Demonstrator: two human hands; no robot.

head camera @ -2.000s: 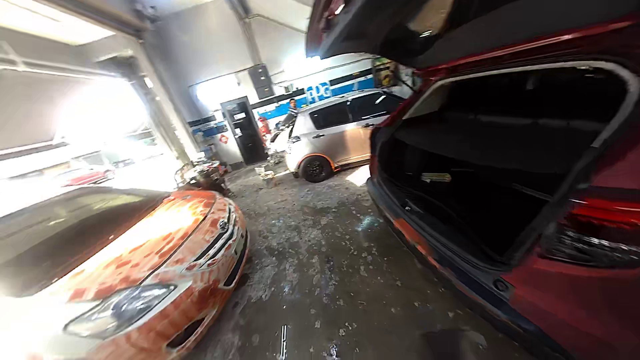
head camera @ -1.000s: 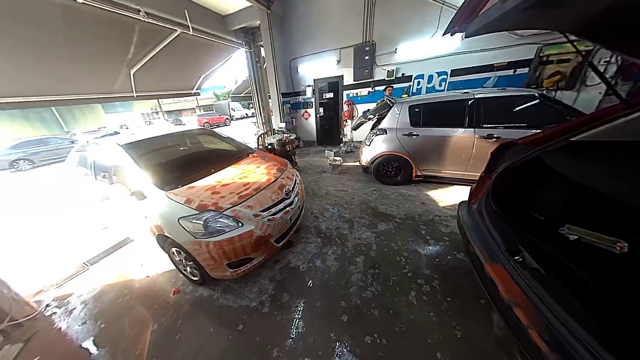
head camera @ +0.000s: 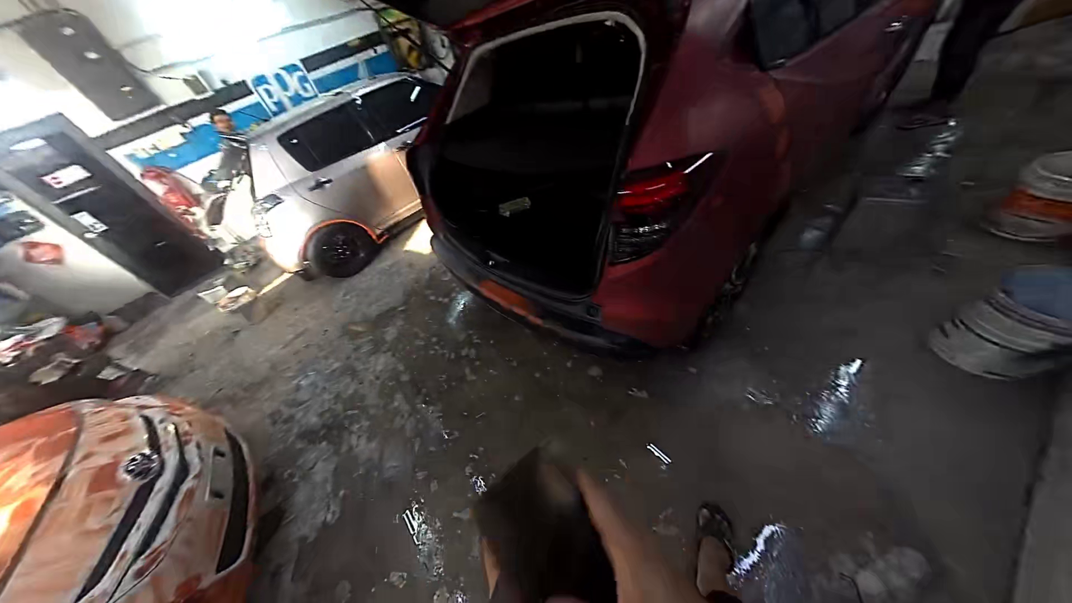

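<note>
A blurred bare limb, which looks like my right forearm, rises from the bottom edge beside a dark shape. The hand itself cannot be made out, nor whether it holds anything. A thin strip of skin shows left of the dark shape; no left hand can be picked out. Further right is a sandalled foot. Ahead stands a dark red car with its tailgate raised and its cargo area exposed. A small pale object lies inside.
A car front with orange patches is at lower left. Beyond are a silver car, a person and a dark door. Buckets stand at right, below another person's legs. The floor has shiny wet-looking patches.
The view has swung right and down. The red car's rear side, the buckets and a person's legs have come into view, with the bare limb and foot at the bottom.
</note>
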